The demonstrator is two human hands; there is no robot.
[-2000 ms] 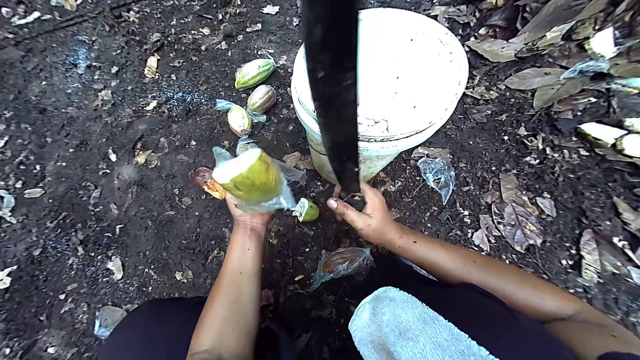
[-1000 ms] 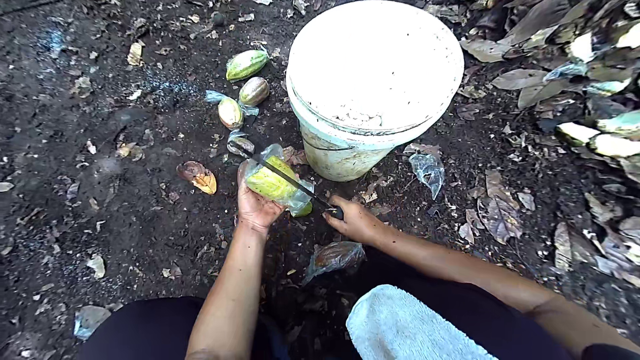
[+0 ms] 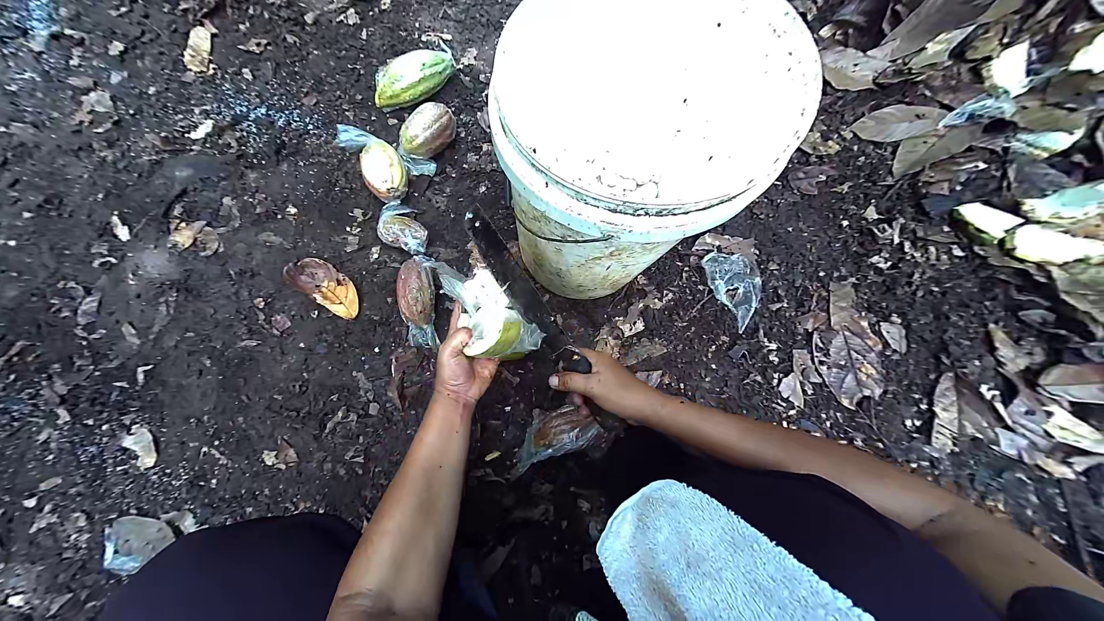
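My left hand (image 3: 464,366) holds a cut cacao pod (image 3: 500,335) in clear plastic, its pale inside showing at the upper part. My right hand (image 3: 604,384) grips the black handle of a machete (image 3: 511,280), whose dark blade slants up and left along the pod's right side. Whether the blade touches the pod I cannot tell. Just left of the pod lies a reddish-brown cacao pod (image 3: 416,291) partly in plastic. Another plastic-wrapped pod (image 3: 561,431) lies on the soil below my right hand.
A white plastic bucket (image 3: 586,250) with a pale top stands ahead. Several pods, among them a green one (image 3: 414,78), lie to its left. Opened husks (image 3: 1052,244) and dry leaves are heaped at the right. A plastic scrap (image 3: 733,280) lies right of the bucket; a light towel (image 3: 707,561) covers my leg.
The blade, upright two seconds ago, crossed the pod one second ago and now lies at its right side. The pod in my left hand has turned and shows a pale interior.
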